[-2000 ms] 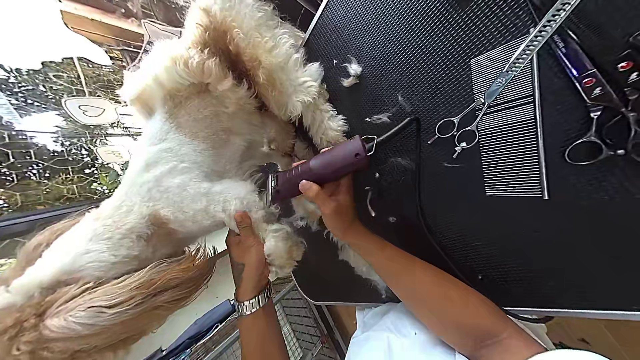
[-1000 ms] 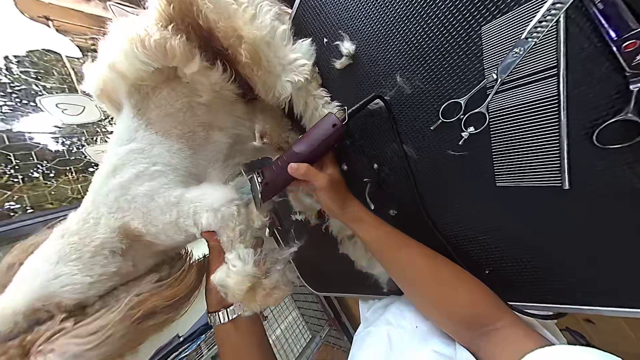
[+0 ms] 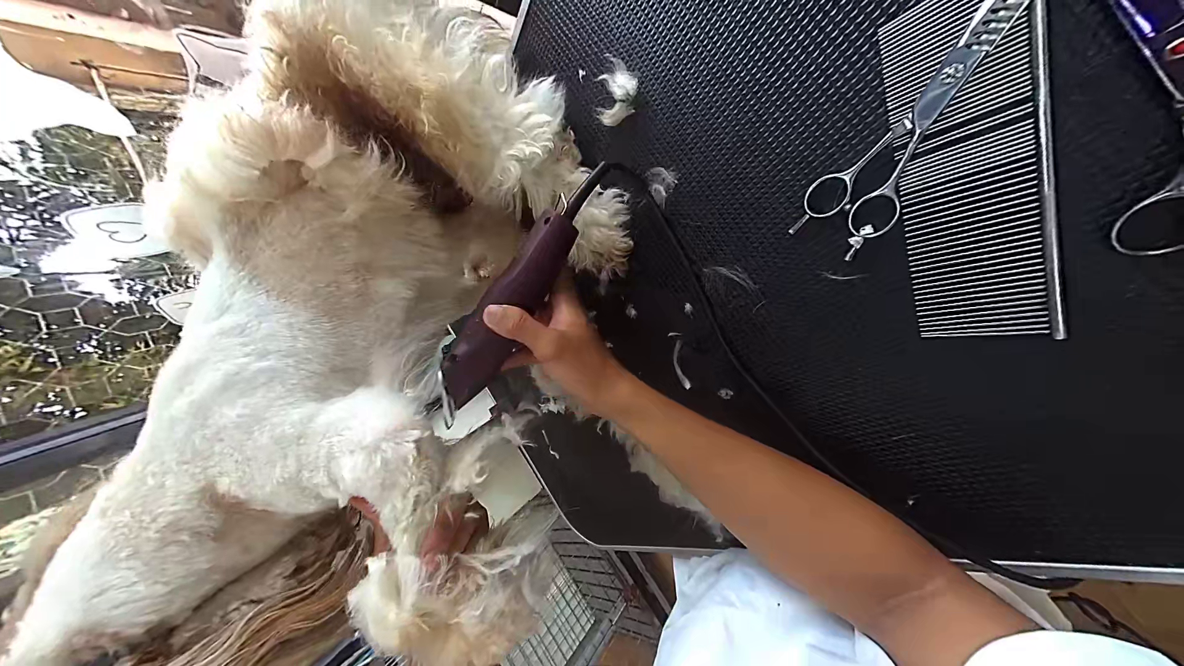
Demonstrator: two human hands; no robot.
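A dog with white and cream fur (image 3: pixel 268 388) takes up the left half of the view, its belly side partly shaved. My right hand (image 3: pixel 564 347) grips a dark purple electric clipper (image 3: pixel 513 296), whose blade head is down by the top of one leg. Around that raised leg (image 3: pixel 379 453), above its fluffy paw (image 3: pixel 444 610), my left hand (image 3: pixel 449 532) is wrapped; fur hides much of it. The clipper's black cord (image 3: pixel 731 351) runs over the black grooming table (image 3: pixel 832 398).
Thinning shears (image 3: pixel 934 106) lie across a metal comb (image 3: pixel 985 240) at the upper right, with another pair of scissors (image 3: pixel 1147 222) at the right edge. Fur tufts (image 3: pixel 618 91) are scattered on the table. A wire cage (image 3: pixel 569 610) stands below its edge.
My left hand and the dog's leg have moved lower, and its wrist with the metal band is now hidden. The clipper has tilted more upright, still in my right hand.
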